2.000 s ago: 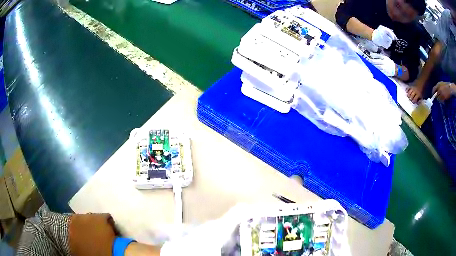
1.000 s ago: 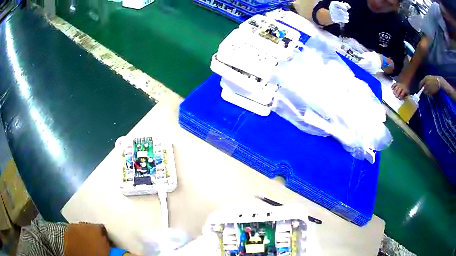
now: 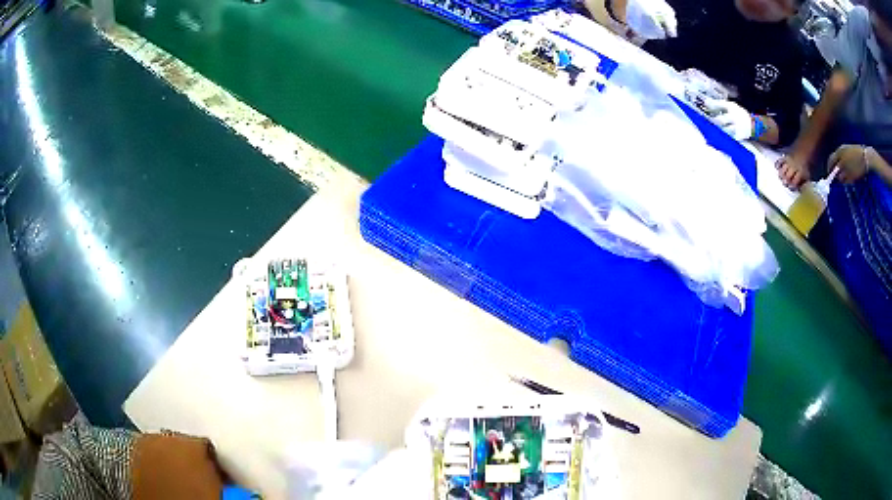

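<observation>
An open white socket housing with a green circuit board lies at the bottom edge, partly cut off. A second open housing lies on the tan cardboard mat at left, its white cord running down. My left forearm, with a checked cuff and blue band, enters at bottom left. A blurred white shape lies between the band and the near housing; I cannot tell glove from plastic. My right hand is not visible. A thin dark tool lies behind the near housing, and another dark tip shows beside it.
White units are stacked on blue corrugated sheets, with cloudy plastic bags beside them. A green surface lies left. Across the line, a person in dark clothes has gloved hands; another's hand is beside a yellow bottle.
The view has shifted. The near housing lies further left in view than two seconds ago, and more of the dark tool shows. My left wrist has slipped mostly below the bottom edge.
</observation>
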